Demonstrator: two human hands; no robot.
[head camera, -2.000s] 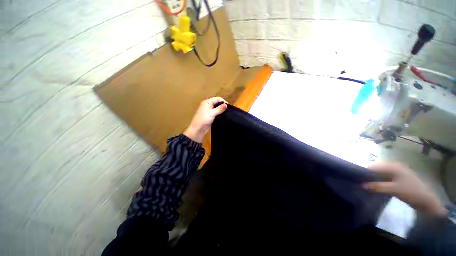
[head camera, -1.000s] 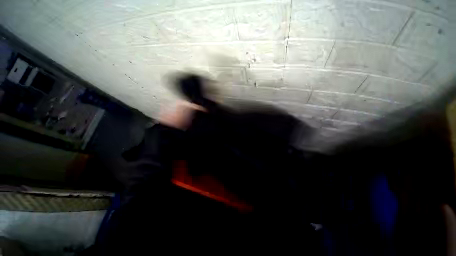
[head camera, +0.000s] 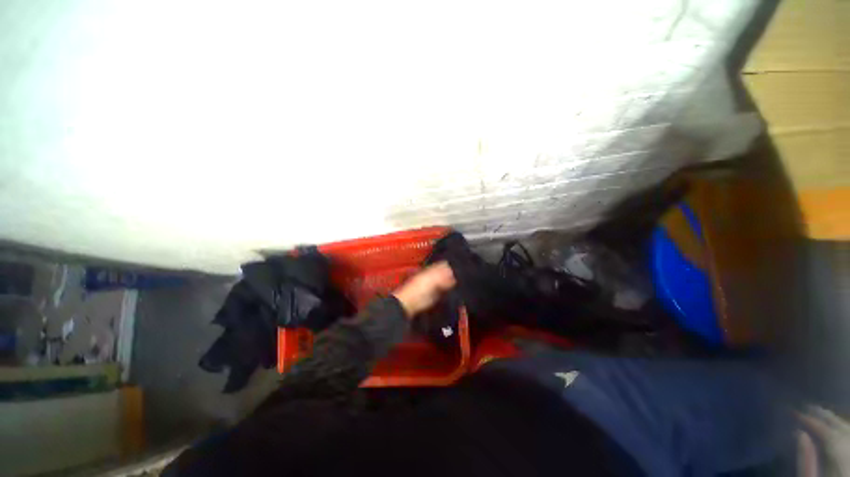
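My left hand (head camera: 426, 287) reaches into a red plastic basket (head camera: 373, 244) and is closed on black cloth (head camera: 475, 284) at its right side. A small white mark shows on the dark cloth just below the hand. More black cloth (head camera: 291, 289) hangs over the basket's left end. My right hand (head camera: 822, 445) is at the lower right edge, blurred and partly cut off; whether it holds anything is not visible.
A white wall (head camera: 578, 140) runs behind the basket. A blue round object (head camera: 685, 279) stands to the right, near cardboard (head camera: 806, 121) with an orange edge. Dark blue clothing covers the lap (head camera: 652, 401). Shelf-like items (head camera: 65, 382) show at far left.
The view has turned from the sewing table down to the red basket beside the wall. My left hand has left the dark garment's raised edge and now grips black cloth in the basket.
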